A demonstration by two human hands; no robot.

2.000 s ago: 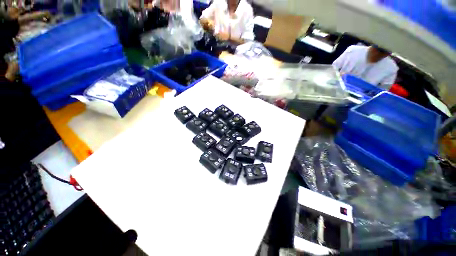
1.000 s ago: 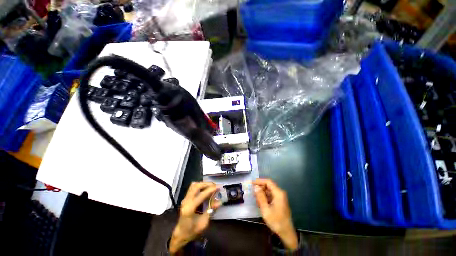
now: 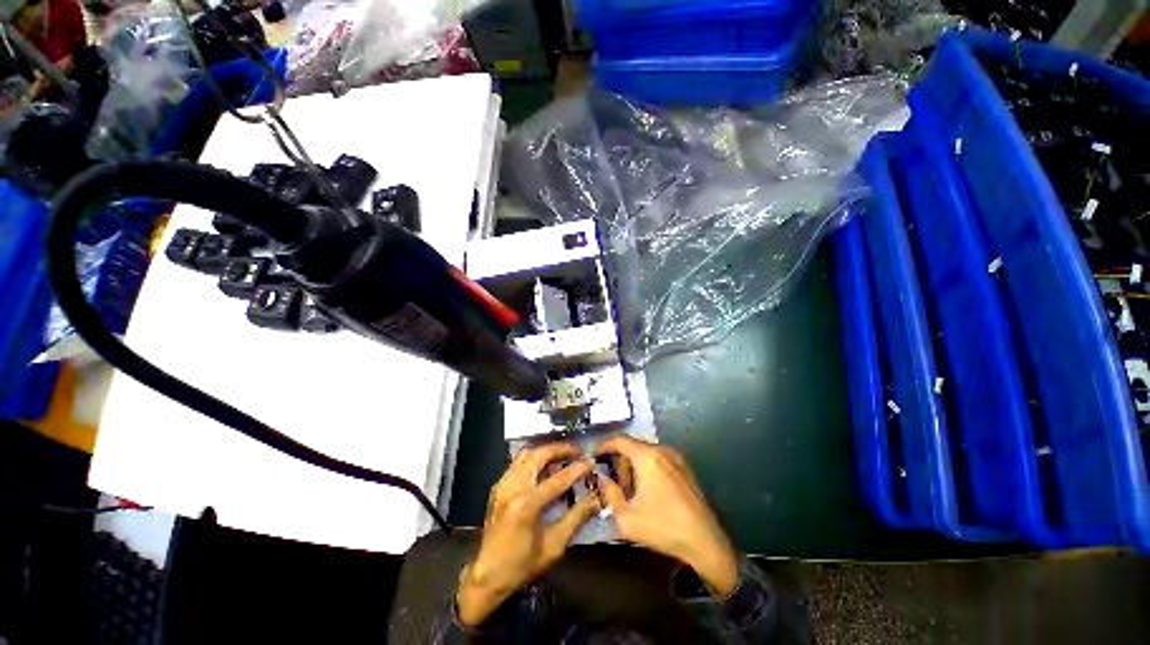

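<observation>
A small black housing unit (image 3: 581, 484) lies on the light flat plate (image 3: 641, 412) in front of the screw feeder, mostly hidden by fingers. My left hand (image 3: 527, 514) grips its left side. My right hand (image 3: 656, 499) grips its right side, fingertips near its middle. The black electric screwdriver (image 3: 410, 302) with a red strip hangs tilted over the white screw feeder (image 3: 593, 340), its tip at the feeder's metal pick-up end (image 3: 570, 393). Inner parts of the unit cannot be made out.
A white board (image 3: 315, 428) at left bears several finished units (image 3: 274, 302). Stacked blue trays (image 3: 996, 290) stand at right, the top one holding unfinished units. A clear plastic bag (image 3: 744, 189) and more blue trays (image 3: 694, 63) lie behind. A black cord (image 3: 240, 422) loops at left.
Both hands have come together and taken hold of the unit, which was lying between them. The view has shifted from the board to the feeder, and the screwdriver now looks larger and further left.
</observation>
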